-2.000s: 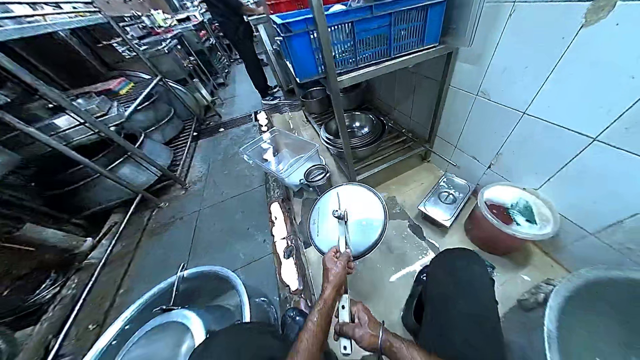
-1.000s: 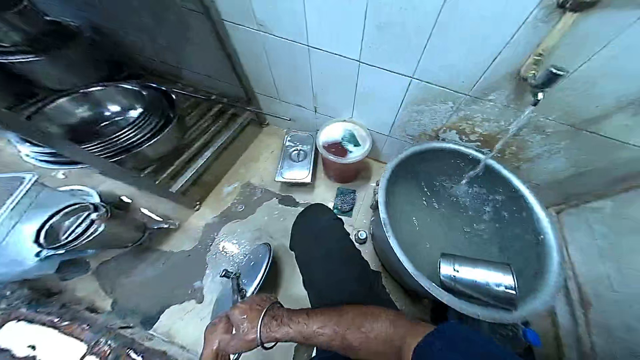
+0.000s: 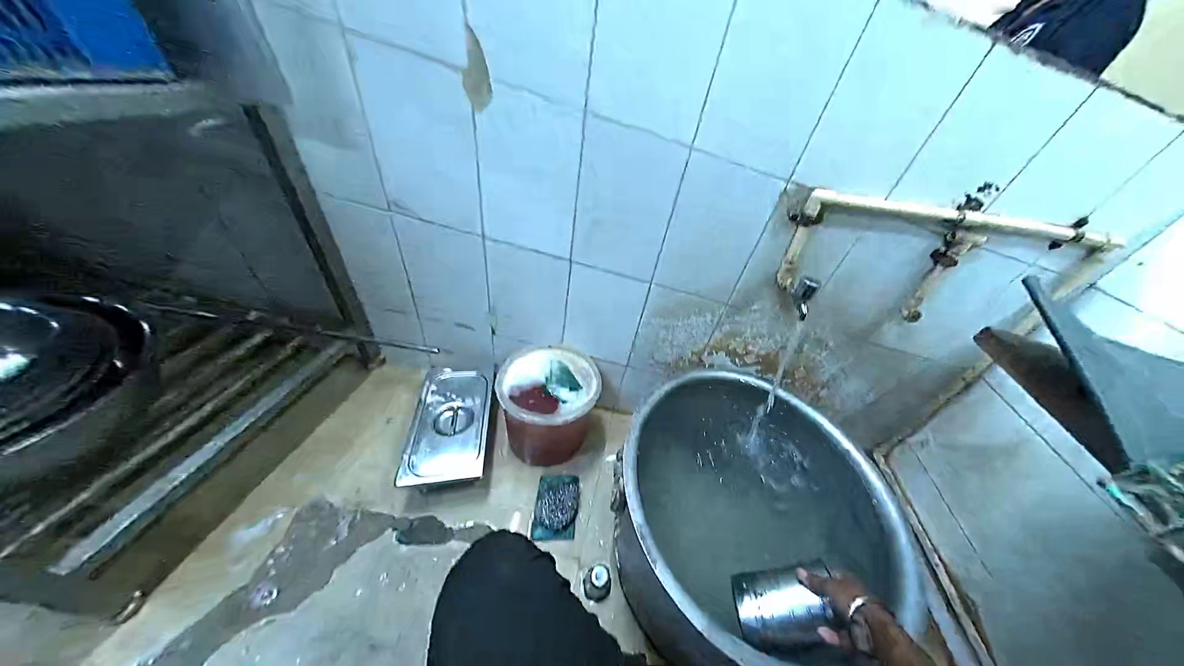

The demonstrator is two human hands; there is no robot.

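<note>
My right hand (image 3: 844,606), with a bangle at its wrist, reaches in from the lower right and grips the rim of a shiny steel tumbler (image 3: 782,606). The tumbler lies on its side in a large metal tub (image 3: 655,546) of cloudy water. A wall tap (image 3: 805,289) runs a stream into the tub. My left hand is out of view. Left of the tub, a scouring pad (image 3: 556,507) lies on the floor near a small capped bottle (image 3: 598,582). Behind them stand a red bucket (image 3: 548,439) holding suds and a green pad, and a rectangular steel lid (image 3: 446,425).
A slatted metal rack (image 3: 199,458) holding dark-looking bowls (image 3: 55,370) stands at left, below a blue crate (image 3: 83,37). Pipes (image 3: 925,213) run along the tiled wall. A metal object (image 3: 1064,388) juts in at right. My knee (image 3: 513,601) is beside the tub.
My right hand has moved from the long-handled round pan to the tumbler in the tub. The pan and my left hand have left the view, which has swung right since the earliest frame.
</note>
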